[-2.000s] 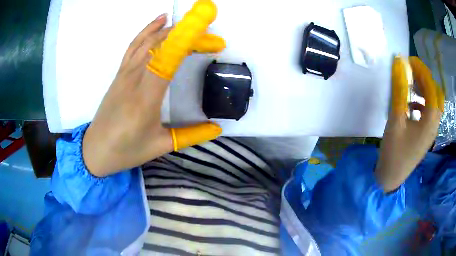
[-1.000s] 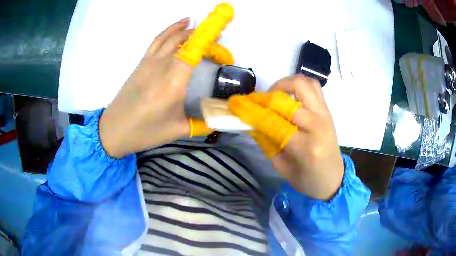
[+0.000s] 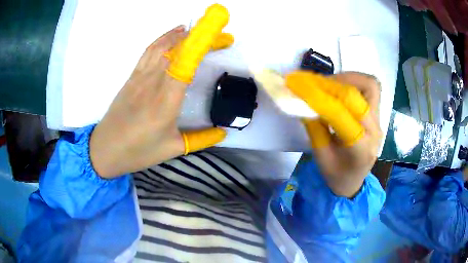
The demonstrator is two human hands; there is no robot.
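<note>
A black smartwatch body (image 3: 234,101) lies on the white work mat (image 3: 277,31), with a white reflection at its lower edge. My left hand (image 3: 149,105), with yellow-orange finger cots, rests around its left side, fingers above and thumb below, spread and holding nothing. My right hand (image 3: 344,118), also with finger cots, holds a small flat wiping block (image 3: 285,95), white and cream and blurred, above the mat to the right of the watch. A second watch body (image 3: 317,62) lies farther right, partly hidden behind my right hand.
A thin white piece (image 3: 358,51) lies on the mat at the right. The dark green bench (image 3: 25,56) shows on both sides. Whitish bottles with yellow bands (image 3: 425,87) and a shiny plastic bag (image 3: 433,149) are at the right. Another person's blue sleeve (image 3: 418,200) is at lower right.
My right hand first came in from the far right to the near watch with the block, then moved back right, off the watch. My left hand stays around the watch.
</note>
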